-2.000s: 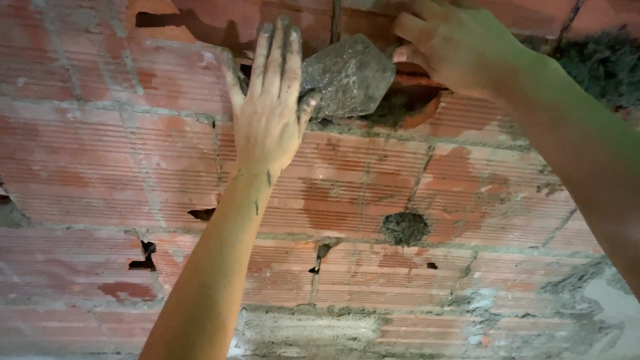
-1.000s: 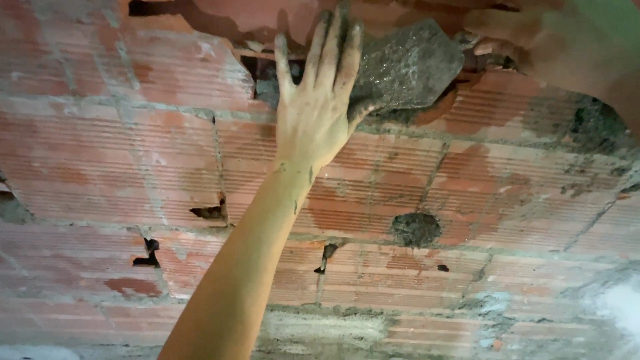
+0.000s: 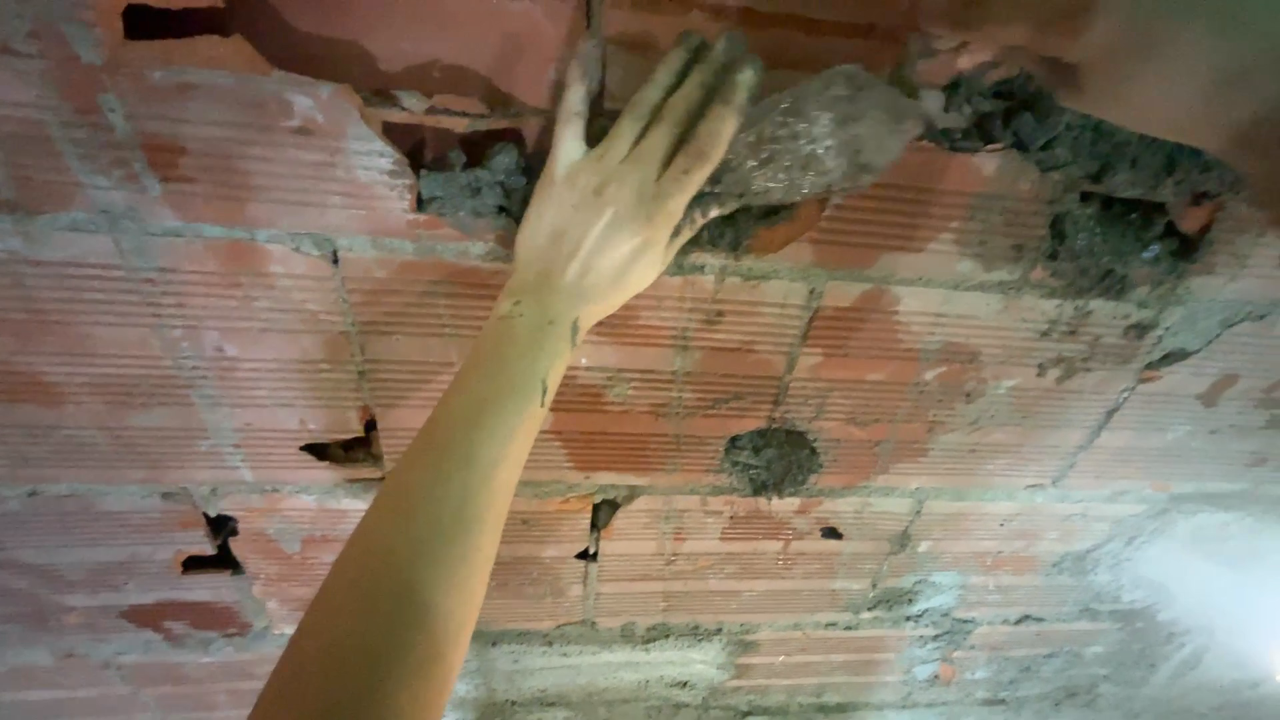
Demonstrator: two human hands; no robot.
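Observation:
My left hand is raised against the upper part of a wall of hollow clay bricks, back of the hand toward me and fingers spread. Its fingertips are dark with grime. Just right of the fingers, a grey, wet-looking piece of stone or mortar sits at the broken opening, and the hand overlaps its left edge. Whether the palm presses on it is hidden. Grey mortar lumps lie in the gap left of the wrist. My right hand cannot be made out; only a blurred shape fills the top right corner.
Dark rough mortar fills a broken strip at the upper right. A round mortar patch sits mid-wall. Several bricks have jagged holes, one at the left. A bright glare lies at the lower right.
The right hand, seen at the top two seconds ago, has gone from clear view. The left hand has shifted right along the wall, uncovering mortar lumps in the gap.

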